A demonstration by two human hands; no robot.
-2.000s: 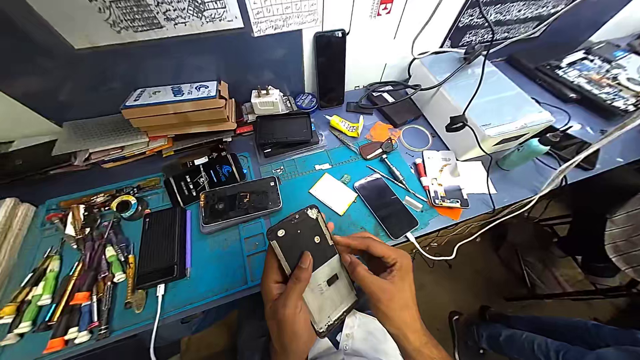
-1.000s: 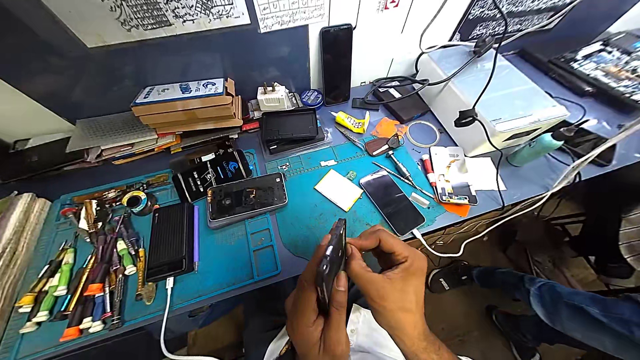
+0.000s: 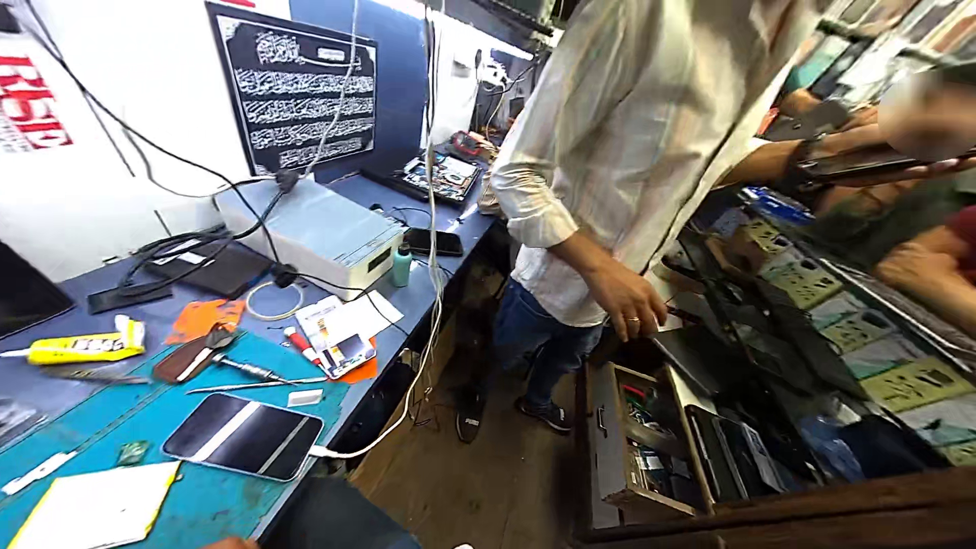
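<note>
Only a sliver of skin shows at the bottom edge, seemingly my right hand (image 3: 232, 543); its fingers and anything in them are hidden. My left hand is out of view. Nearest to the sliver, a phone (image 3: 244, 436) with a white cable plugged into it lies face up on the teal work mat (image 3: 191, 503). A white, yellow-edged pad (image 3: 99, 507) lies to its left. Beyond the phone are metal tweezers (image 3: 255, 385), a precision screwdriver (image 3: 248, 368), a small white block (image 3: 305, 397) and a brown tool pouch or handle (image 3: 187, 362). The phone being worked on earlier is not visible.
A white boxed device (image 3: 316, 236), cables and a yellow glue tube (image 3: 88, 347) stand on the bench. An opened laptop (image 3: 438, 177) lies farther back. Another person (image 3: 610, 152) stands right of the bench, one hand over an open wooden drawer (image 3: 648, 438). A white cable (image 3: 435, 305) hangs past the bench edge.
The view has swung far to the right. Both hands and the dark phone they held have left the picture, apart from the sliver of skin. The standing person's upper body and the drawer have come into view.
</note>
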